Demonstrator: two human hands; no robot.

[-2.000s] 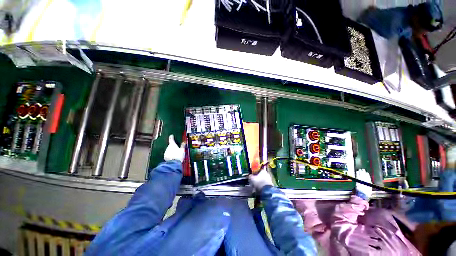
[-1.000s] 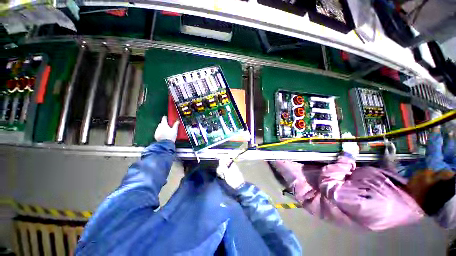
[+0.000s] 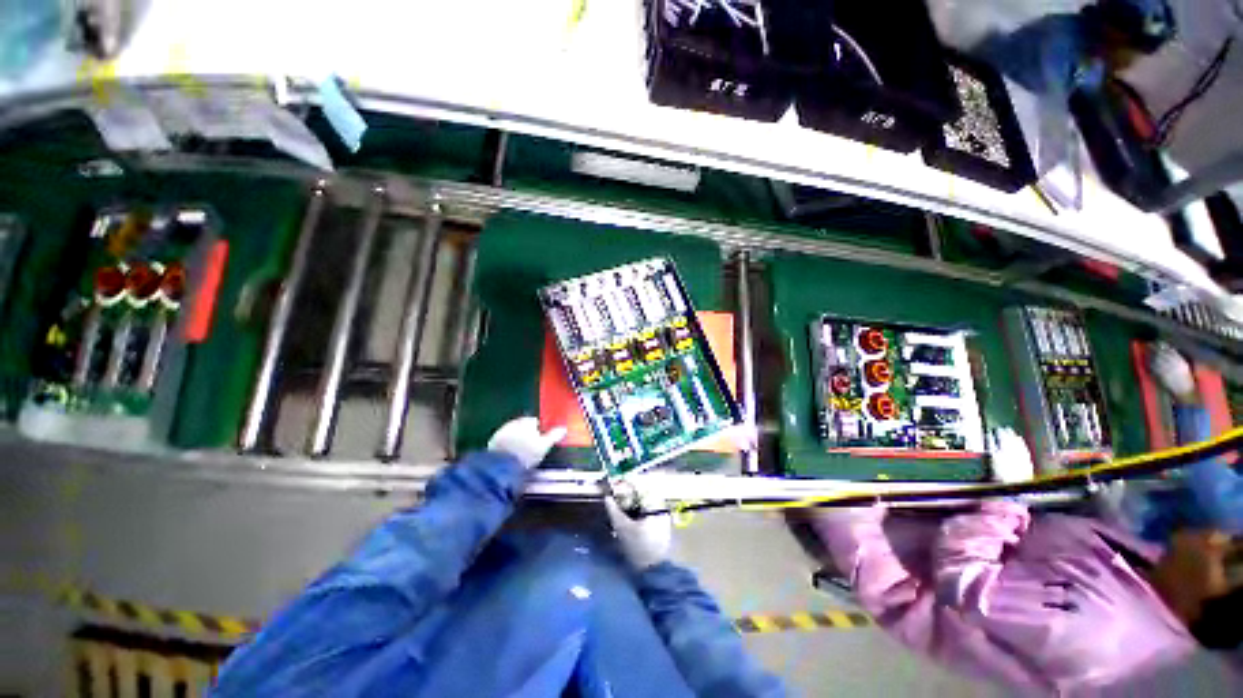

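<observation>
A populated circuit board in a thin silver-edged tray lies tilted on a red-orange sheet, on a green carrier board. It has white-silver blocks at its far end and yellow-black blocks across the middle. My left hand, in a white glove, is at the carrier's near edge, left of the circuit board's near corner; it shows nothing held. My right hand, white-gloved, is just below the circuit board's near edge. A black and yellow cable runs to it from the right. What its fingers hold is too small and blurred to tell.
Bare rollers lie left of the carrier. Another circuit board with red rings is at the right, before a person in a pink smock. More boards lie at both sides. Black bins stand on the white shelf beyond.
The circuit board has turned from nearly straight to tilted on the sheet. My right hand has moved from the board's near right corner to below its near edge. The camera view has also shifted.
</observation>
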